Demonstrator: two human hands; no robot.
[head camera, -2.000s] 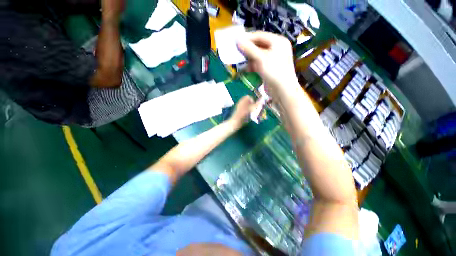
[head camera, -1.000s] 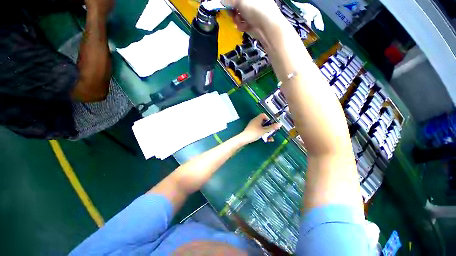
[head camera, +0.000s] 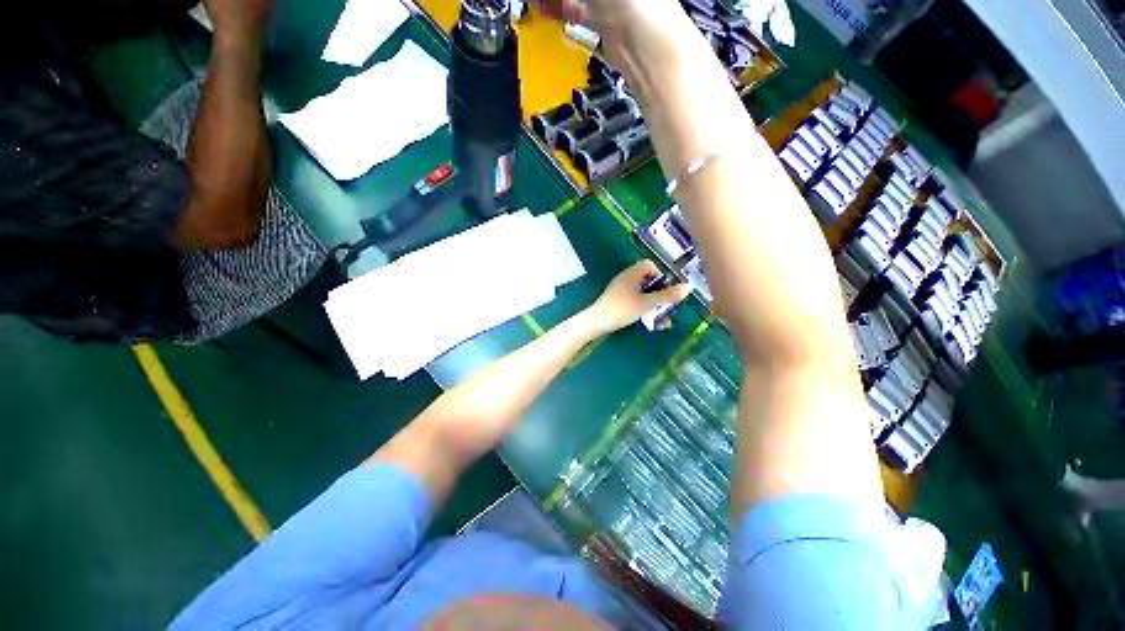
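My left hand (head camera: pixel 635 298) holds a small housing unit (head camera: pixel 658 316), dark and white, over the green bench near the tray edge. The fingers hide much of it. My right hand (head camera: pixel 605 15) reaches far forward, partly cut off by the top edge; its fingertips and anything in them cannot be made out. Just below it stands a black cylindrical tool (head camera: pixel 485 117) with a metal end. A clear blister tray (head camera: pixel 654 462) lies in front of me.
Rows of silver-grey units (head camera: pixel 882 234) fill trays on the right. Dark curved parts (head camera: pixel 598 136) sit in an orange-yellow tray (head camera: pixel 549 62). White sheets (head camera: pixel 450 296) lie left of my left hand. A grey handle with a red switch (head camera: pixel 434 179) lies behind them. Another person's arm (head camera: pixel 228 160) is at left.
My right hand has moved up and away to the top edge; the white piece it held earlier no longer shows clearly. My left hand has shifted slightly right and down, still holding the unit.
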